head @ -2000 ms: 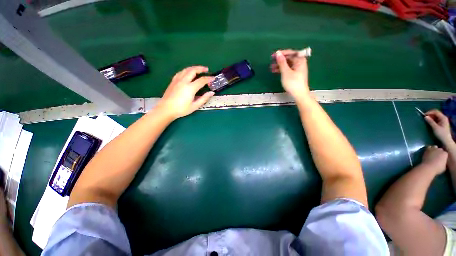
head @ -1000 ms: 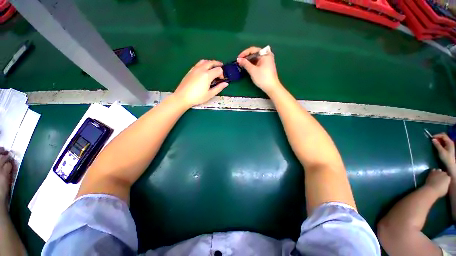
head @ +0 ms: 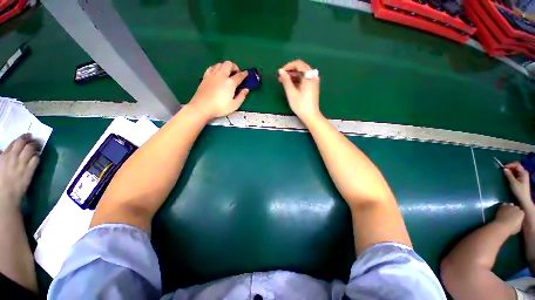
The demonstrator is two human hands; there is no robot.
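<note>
My left hand (head: 218, 92) holds a dark blue keypad phone (head: 251, 80) on the green conveyor, just beyond the pale rail. The fingers cover most of the phone; its right end shows. My right hand (head: 301, 92) is to the right of the phone and apart from it. It pinches a slim dark tool with a white end (head: 311, 74); exactly what it is cannot be told. Another phone (head: 89, 71) lies on the belt behind the metal post. A sample phone (head: 102, 170) lies battery bay up on white paper at the left.
The grey post (head: 117, 50) slants down at the left to the conveyor rail (head: 270, 120). Red trays (head: 425, 20) stand at the far right. A neighbour's hand (head: 20, 167) rests by paper sheets at left. Another person's hand (head: 517, 179) holds a thin tool at right.
Both hands reached together at the phone a second ago. Now my left hand and the phone have moved left, and my right hand is away from it. The other belt phone has moved left.
</note>
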